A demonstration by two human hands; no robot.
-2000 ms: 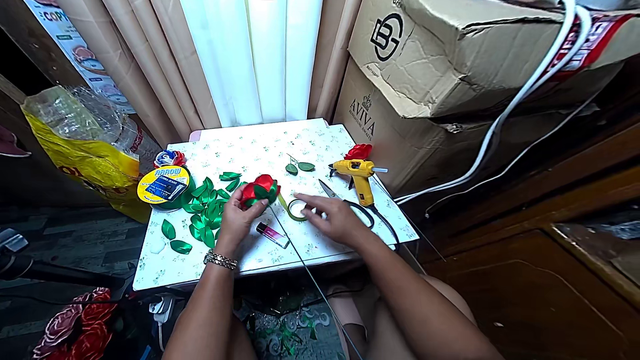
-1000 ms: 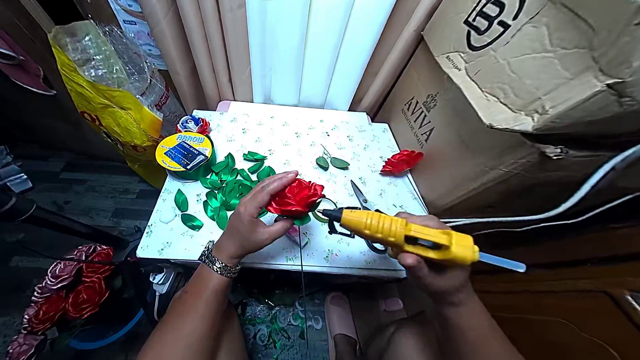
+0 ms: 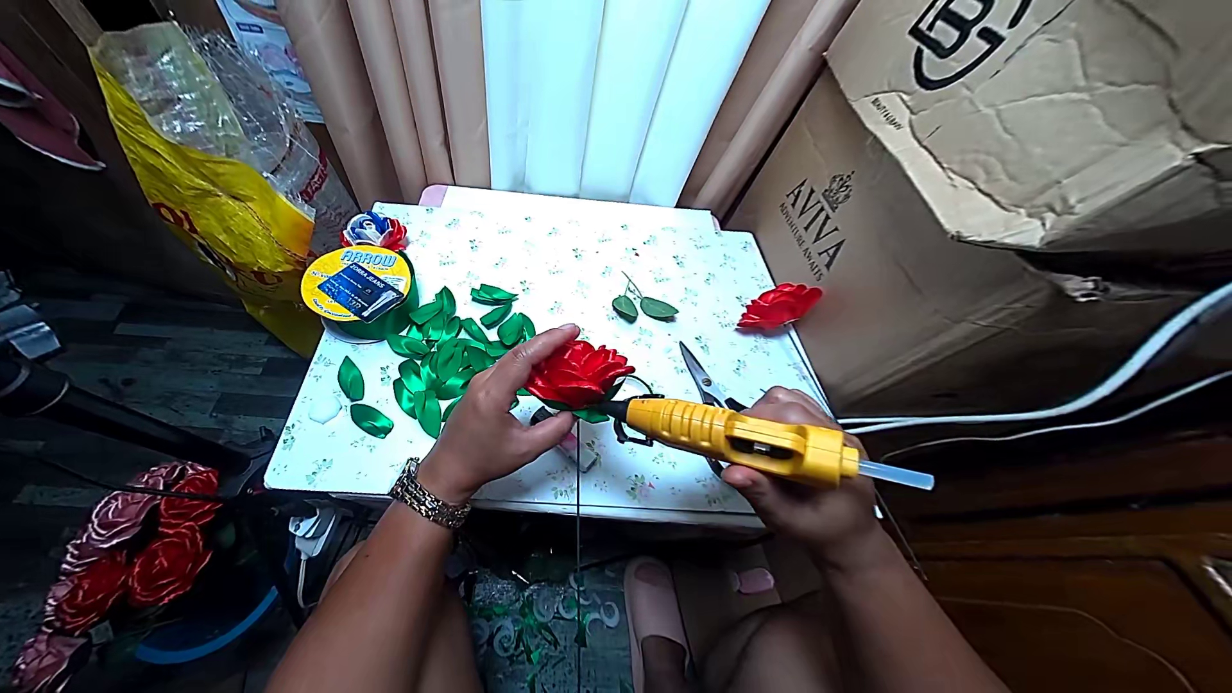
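My left hand (image 3: pixel 500 423) holds a red ribbon rose (image 3: pixel 580 373) with green at its base and a thin wire stem (image 3: pixel 578 539) hanging below. In my right hand (image 3: pixel 804 472) is a yellow hot glue gun (image 3: pixel 741 438), a clear glue stick showing at its rear. The gun's nozzle is at the underside of the rose; whether it touches cannot be told. Green ribbon leaves (image 3: pixel 448 356) lie piled left of the rose. Scissors (image 3: pixel 707 375), partly hidden by the gun, lie behind it. A small tube-like item (image 3: pixel 582 456) lies beneath the flower.
The floral-covered table (image 3: pixel 577 260) carries a ribbon spool (image 3: pixel 358 284), a blue, white and red flower (image 3: pixel 375 231), two joined leaves (image 3: pixel 643 306) and another red flower (image 3: pixel 780 306). Cardboard boxes (image 3: pixel 866 260) stand at right, with white cables (image 3: pixel 1088 399) beside them. Finished roses (image 3: pixel 164 558) are at lower left.
My right hand has taken the glue gun from the table's right side and brought it to the rose. The rose, earlier tilted, is now upright. The view has moved closer.
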